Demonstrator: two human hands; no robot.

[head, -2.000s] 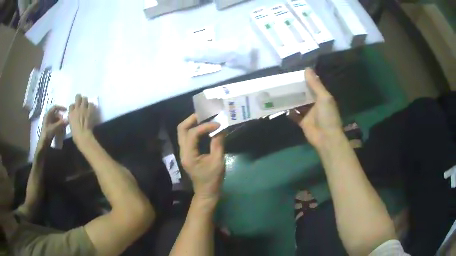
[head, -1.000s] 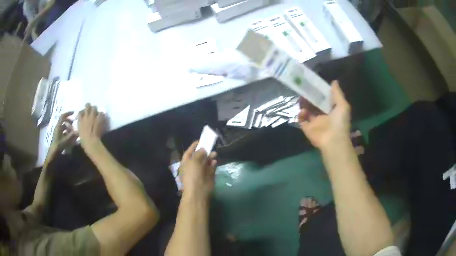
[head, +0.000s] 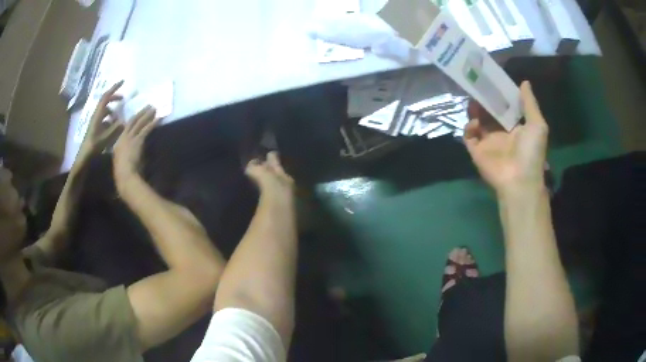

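A white retail box with blue lettering and a small green picture is tilted over the table's edge, its upper left end near the crumpled film. My right hand holds it by its lower right end. My left hand reaches into the dark space below the table edge; its fingers are dim, and I cannot tell whether it holds anything. A crumpled translucent bag lies on the table beside the box's upper end.
Loose leaflets lie in a pile below the table edge. Finished boxes stand in a row at the table's right. The white table spans the top. At left another person's hands work over papers. A foot rests on the green floor.
My left hand has left the box and moved under the table edge; the small white piece it held one second ago no longer shows. My right hand now holds the box alone, tilted. The view has shifted.
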